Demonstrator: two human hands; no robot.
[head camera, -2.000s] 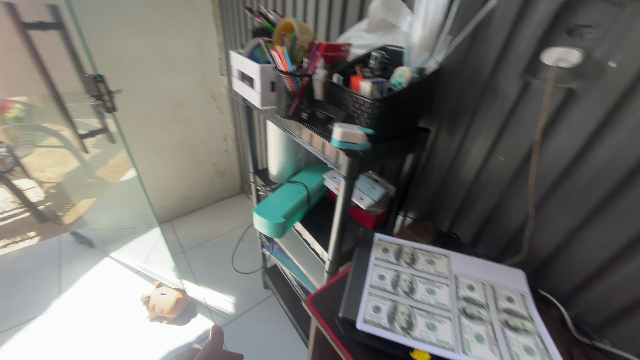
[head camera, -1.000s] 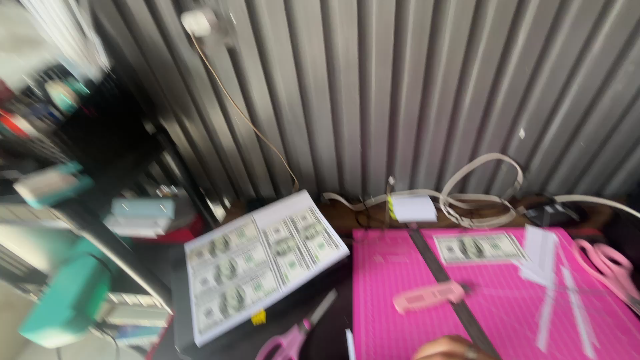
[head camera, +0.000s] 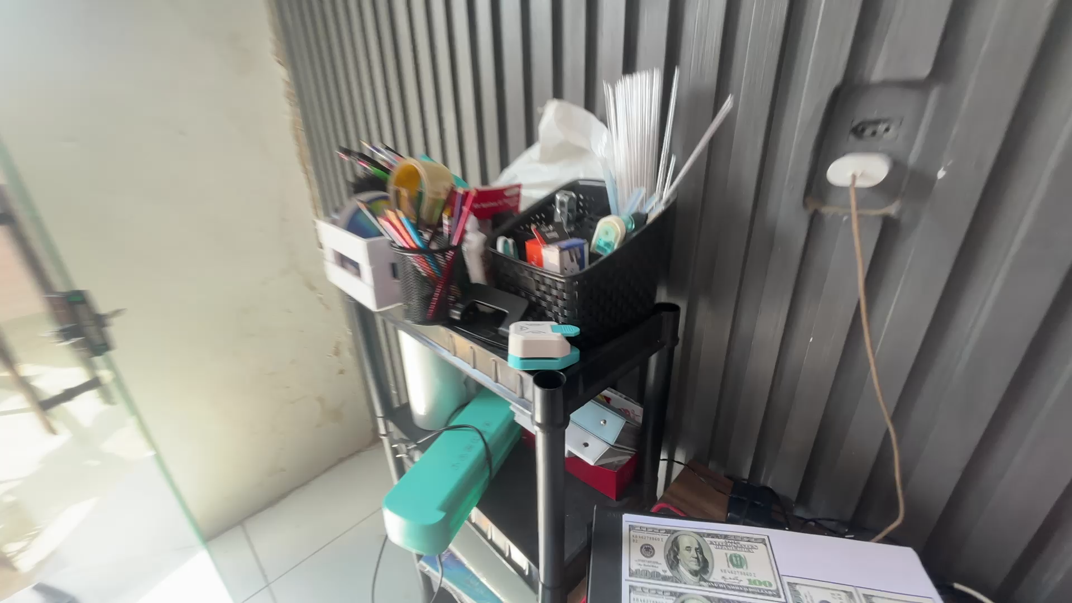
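Neither of my hands shows in the head view. At the bottom right, a paper sheet printed with banknote images (head camera: 854, 544) lies on a dark surface. On the black shelf unit (head camera: 550, 486) stand a black woven plastic basket (head camera: 578, 293) with small boxes and clear sticks in it, a black mesh pencil cup (head camera: 425, 289) with colored pencils, and a white holder (head camera: 362, 272) with tape rolls and pens. A white and teal corner punch (head camera: 543, 345) sits at the front corner of the top shelf. A long teal device (head camera: 452, 473) juts out from the shelf below.
A glass door (head camera: 92, 469) with a metal latch (head camera: 79, 322) stands at the left. Corrugated metal wall (head camera: 754, 293) rises behind the shelf. A white plug (head camera: 858, 170) in the wall outlet has a cord hanging down. White floor tiles (head camera: 310, 536) show at the lower left.
The view has swung left, back to the shelf. The pink cutting mat, craft knife, scissors and part of a hand, seen one second ago, are out of view.
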